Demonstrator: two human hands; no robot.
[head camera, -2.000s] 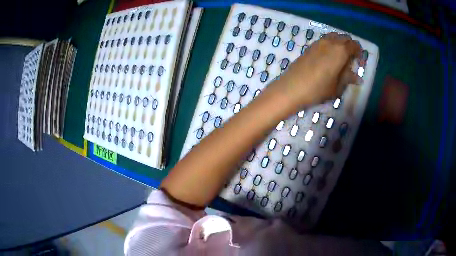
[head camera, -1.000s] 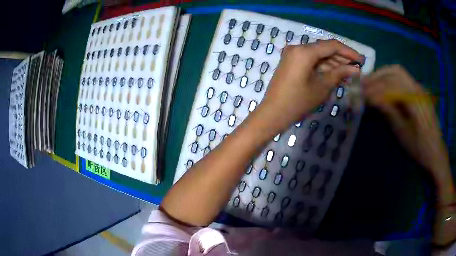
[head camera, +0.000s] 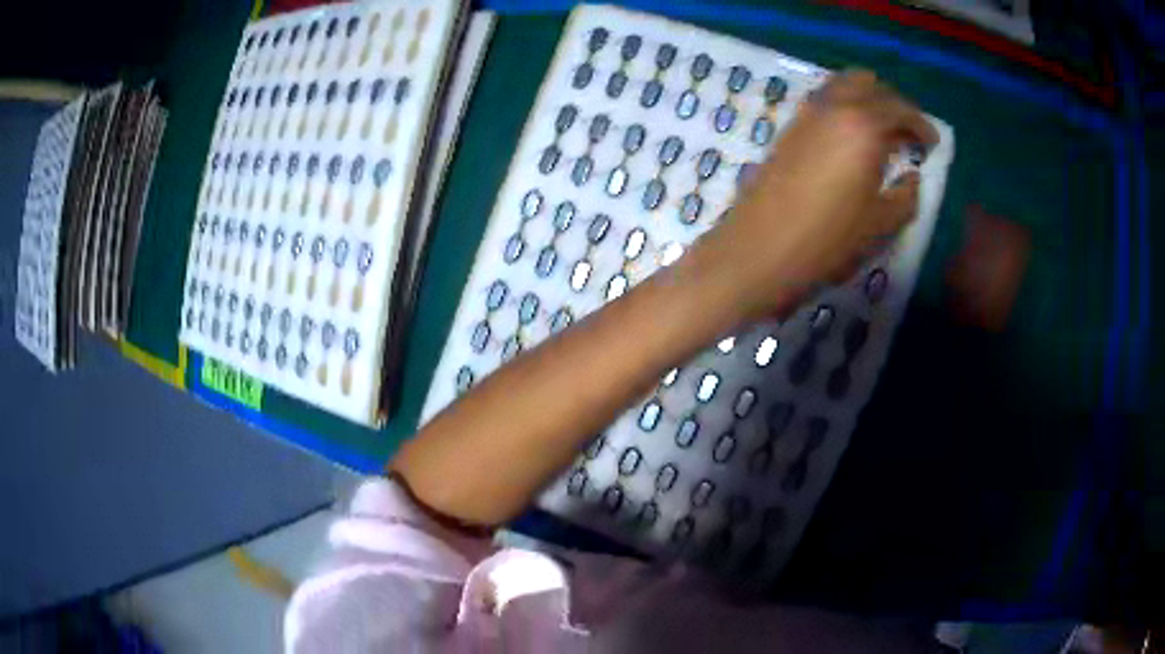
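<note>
A large white pocketed board (head camera: 441, 406) lies tilted in front of me, holding rows of small dark oblong parts (head camera: 597, 229), some glaring white. Thin lines run beside them. My left arm reaches across it. My left hand (head camera: 850, 179) is over the board's upper right corner, fingers curled and thumb near the index finger. A bright spot and a dark bit show between the fingertips; whether they grip a part cannot be told. My right hand is not recognisable; a small pale patch at the bottom right edge is too small to tell.
A stack of white boards (head camera: 294, 192) with tan gaps stands left, beside a green label (head camera: 231, 381). A leaning pile (head camera: 109, 211) is farther left. A blurred reddish patch (head camera: 988, 268) shows right of the board. Blue tape (head camera: 300, 434) edges the dark green mat.
My right hand with its yellow tool, in view one second ago, has left the picture. My left hand remains near the board's upper right corner, its fingers more curled. The view has shifted slightly.
</note>
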